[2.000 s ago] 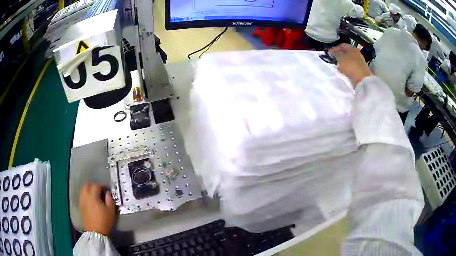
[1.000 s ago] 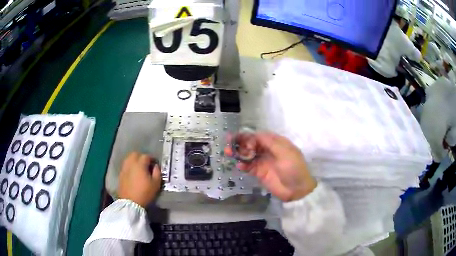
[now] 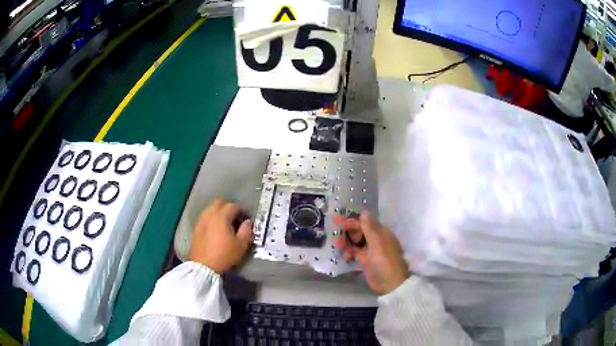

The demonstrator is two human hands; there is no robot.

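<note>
My right hand holds a dark ring part in its fingertips, just right of the marking fixture. The fixture is a small black block on the perforated metal plate. A thin shiny circle shows on it; I cannot tell whether that is a ring or the seat's edge. My left hand rests with curled fingers on the grey base slab, beside the silver locating rail. Something dark shows between its thumb and fingers; I cannot tell if it is a held part or shadow.
The left tray stack bears rows of dark rings. The tall white right stack has one ring at its far corner. Behind the plate are two spare black blocks and a loose ring. A keyboard lies in front.
My right hand has come from the right stack's far edge to beside the fixture, with a ring in its fingers. My left hand has stayed on the slab. The view has swung left.
</note>
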